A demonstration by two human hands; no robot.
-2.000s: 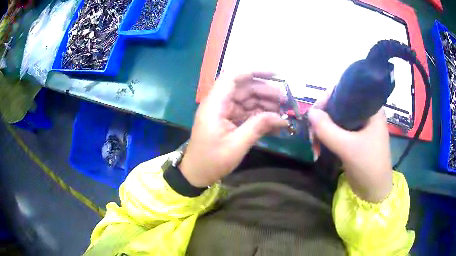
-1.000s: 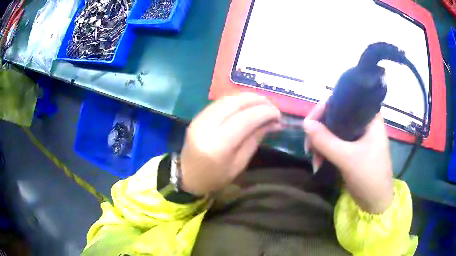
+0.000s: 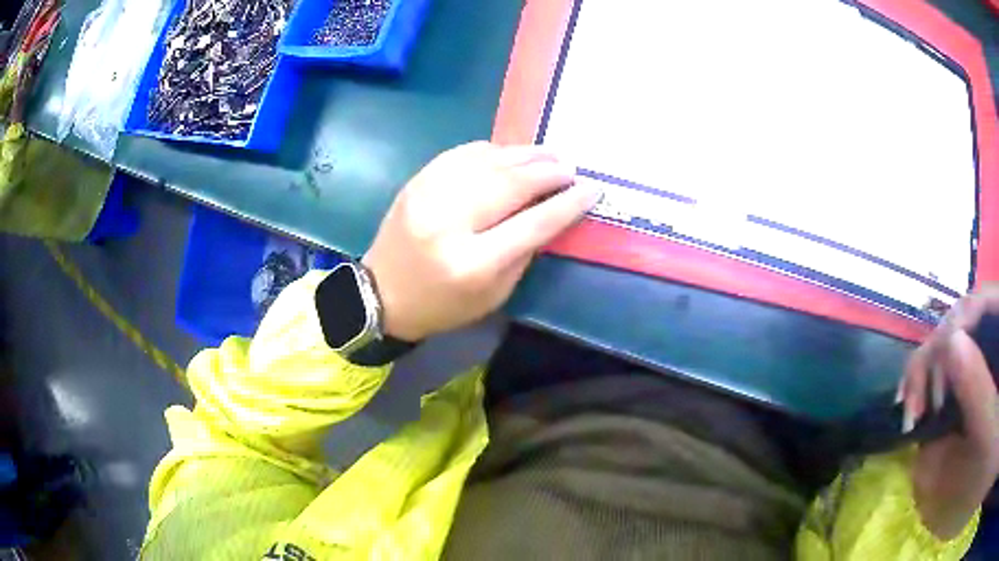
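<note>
The laptop lid panel [image 3: 767,121], glaring white with a thin dark rim, lies on the red foam pad [image 3: 701,268]. My left hand [image 3: 471,225] is at the panel's lower left corner, thumb and fingertips close together there; anything between them is hidden. My right hand [image 3: 951,367] is at the right edge of the picture, partly cut off, fingers bent. A dark shape, seemingly the electric screwdriver, is against its palm, but the grip is not clear.
At the upper left are a blue hinge bin [image 3: 219,71] of metal pieces, a smaller blue screw bin [image 3: 348,24] and a clear plastic bag [image 3: 104,66]. A lower blue bin [image 3: 225,279] is below the bench edge [image 3: 679,373]. A yellow line crosses the floor.
My left hand has moved from in front of my body up to the panel's lower left corner. My right hand and the screwdriver have moved right, away from the left hand.
</note>
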